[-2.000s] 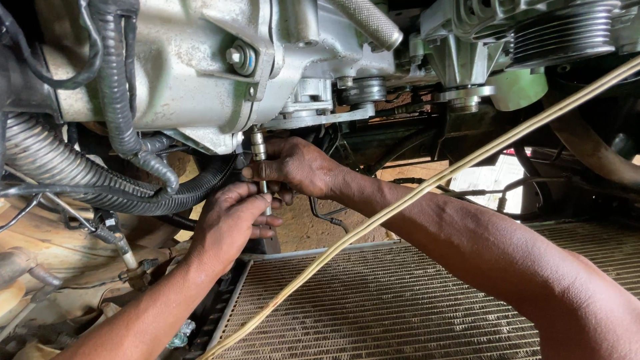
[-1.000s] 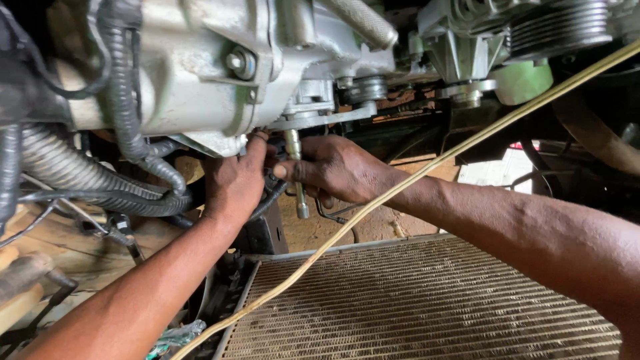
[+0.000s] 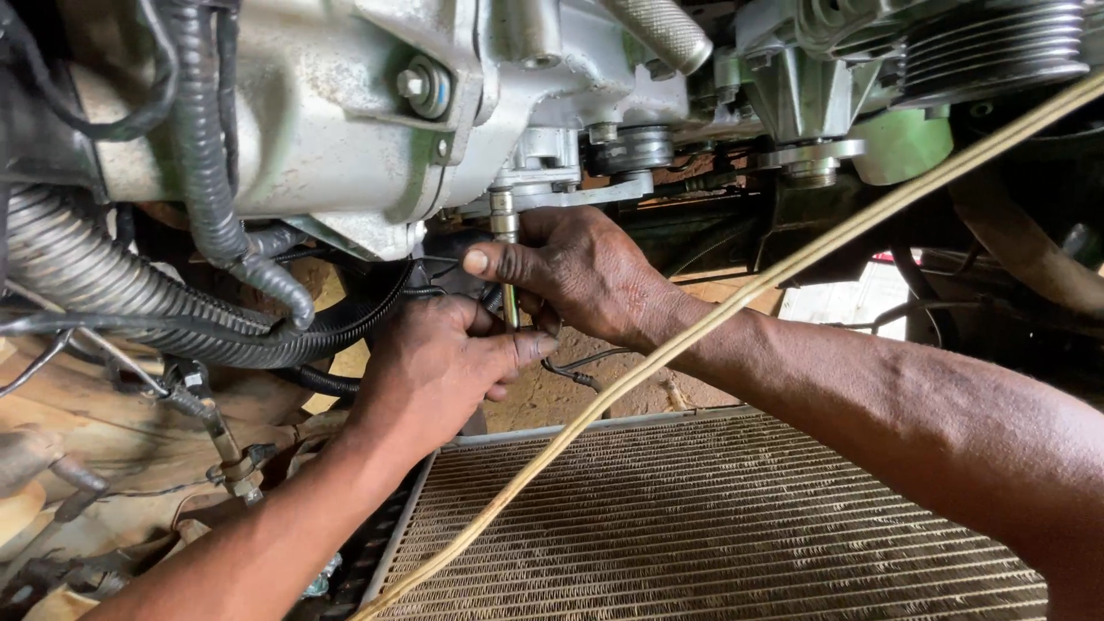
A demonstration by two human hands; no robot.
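A slim metal socket extension (image 3: 511, 297) with a socket (image 3: 503, 210) on top stands nearly upright under the cast-metal housing (image 3: 319, 112). The socket's upper end meets the underside of a small flanged part (image 3: 545, 159); whether it sits on a bolt cannot be seen. My right hand (image 3: 573, 272) holds the upper shaft, its thumb across the front and its other fingers mostly hidden behind. Lower down, my left hand (image 3: 461, 354) pinches the bottom end of the extension between thumb and fingers.
Black corrugated conduit (image 3: 207, 319) and hoses run at the left. A finned radiator or condenser (image 3: 690, 517) lies below my hands. A pale double cord (image 3: 733, 310) crosses diagonally in front of my right forearm. A ribbed pulley (image 3: 992, 56) and a green cylindrical part (image 3: 904, 145) are at upper right.
My left hand has come down from beside the housing to the extension's lower end, where it was also about two seconds ago. The socket now stands farther right along the housing than two seconds ago.
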